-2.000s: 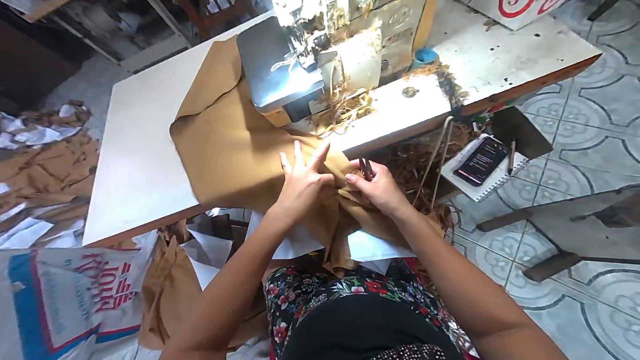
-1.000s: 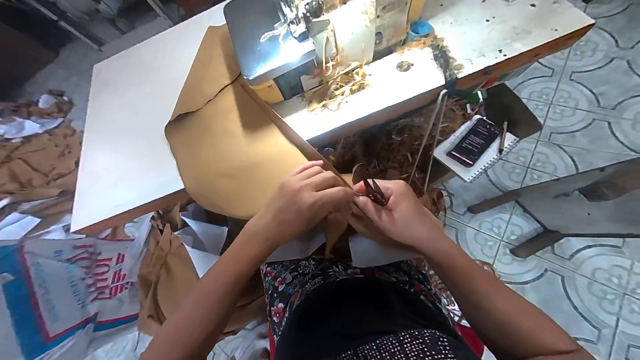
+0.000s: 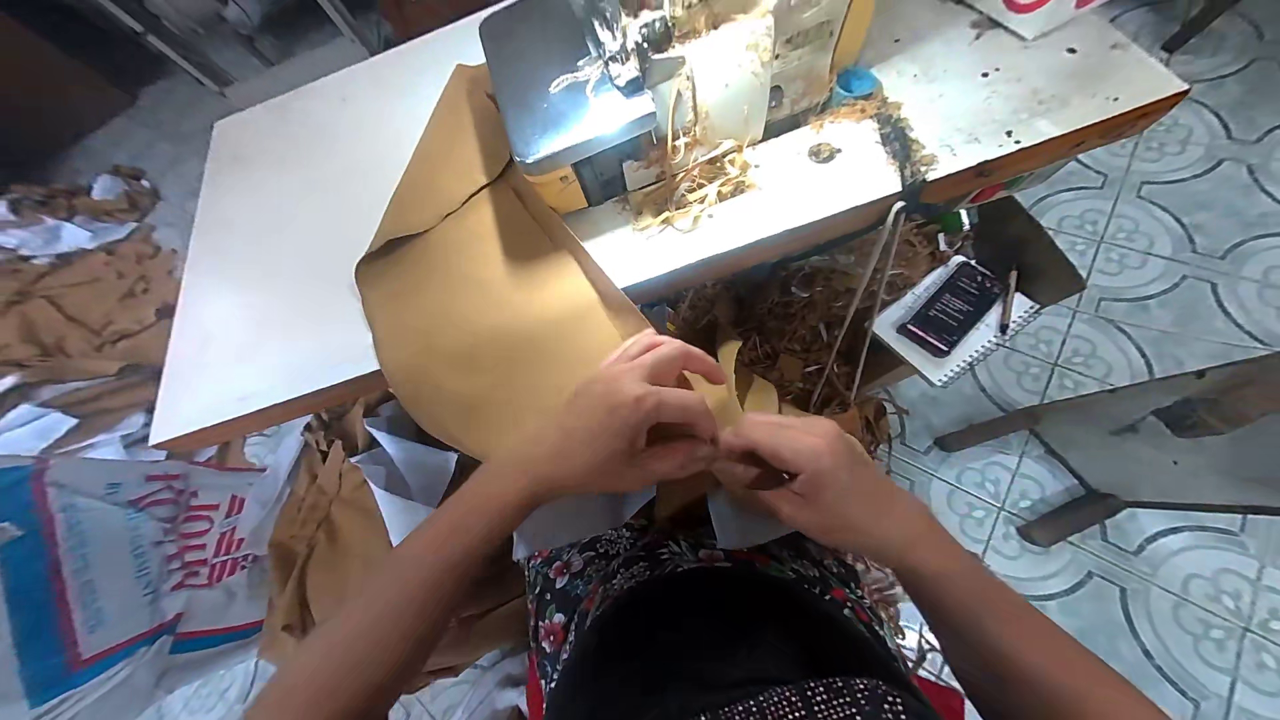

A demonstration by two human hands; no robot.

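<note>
Tan fabric [image 3: 480, 300] drapes from the white sewing table [image 3: 290, 220] down to my lap. My left hand [image 3: 640, 415] pinches the fabric's edge, its fingers curled. Against its fingertips, my right hand [image 3: 800, 475] grips the narrow end of the same fabric; a dark thing, partly hidden, shows in its palm, and I cannot tell what it is. An overlock-type sewing machine [image 3: 710, 80] stands under a bright light beyond my hands, with thread and fabric trimmings [image 3: 700, 185] in front of it.
Brown scraps [image 3: 780, 310] fill the space below the table's edge, beside a bent metal rod [image 3: 870, 300]. A phone [image 3: 952, 308] and a pen [image 3: 1008, 300] lie on a spiral notebook [image 3: 900, 335] at right. A wooden stool [image 3: 1150, 440] stands nearby; a printed sack [image 3: 130, 550] sits at left.
The fabric has slid away from the machine toward me since the first frame. My left hand, spread flat on it then, is now curled at its edge. The small dark snips in my right hand no longer show clearly.
</note>
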